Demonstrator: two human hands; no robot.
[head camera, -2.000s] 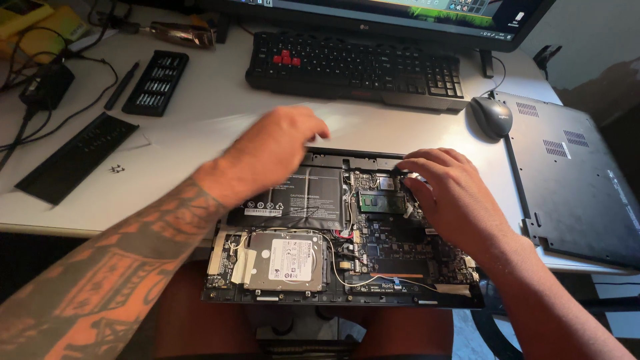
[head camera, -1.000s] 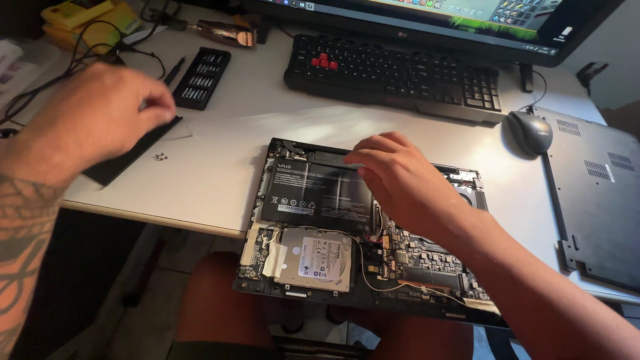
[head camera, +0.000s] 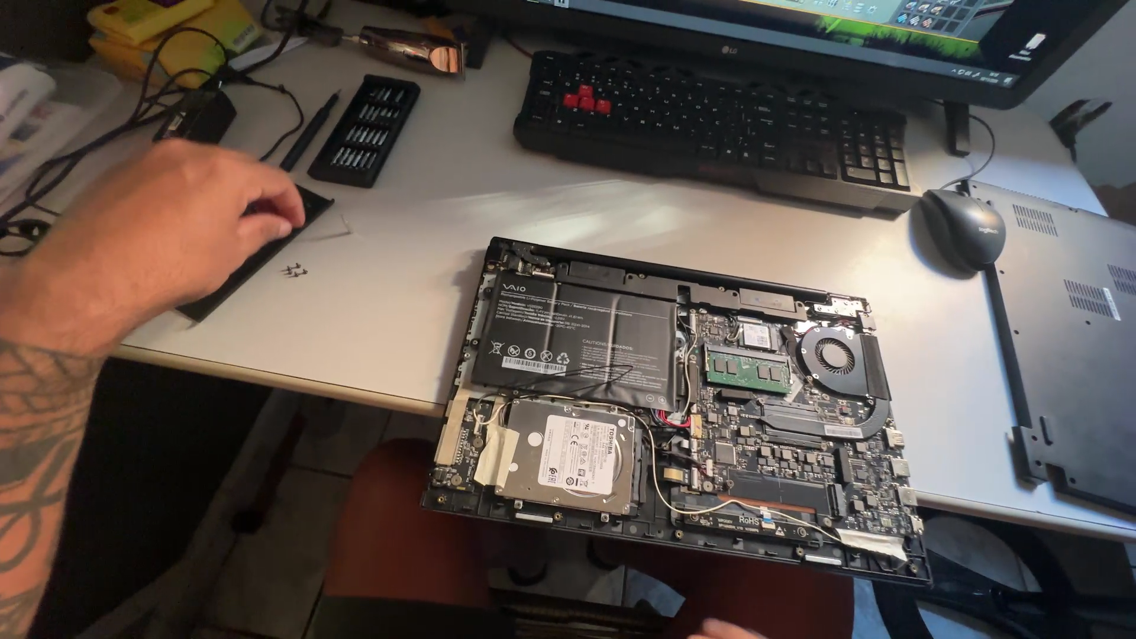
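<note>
The opened laptop (head camera: 683, 426) lies at the desk's front edge, partly over my legs. It shows a VAIO battery (head camera: 577, 342), a hard drive (head camera: 564, 457), a green memory module (head camera: 747, 369) and a fan (head camera: 834, 355). At the left, my left hand (head camera: 169, 231) is over a flat black case (head camera: 231, 288), fingers curled near its far end; whether it holds anything is hidden. Several small screws (head camera: 295, 270) lie beside that case. Only a sliver of my right hand (head camera: 723, 630) shows at the bottom edge, below the laptop.
A bit tray (head camera: 366, 131) and a pen-like screwdriver (head camera: 311, 131) lie beyond my left hand, near cables and hair clippers (head camera: 413, 51). A keyboard (head camera: 710, 124) stands below the monitor (head camera: 799, 35). The mouse (head camera: 963, 231) touches the laptop's bottom cover (head camera: 1065, 337) at the right.
My left hand has moved from over the laptop to the black case at the left. My right hand has left the laptop and dropped to the bottom edge, uncovering the fan and memory module.
</note>
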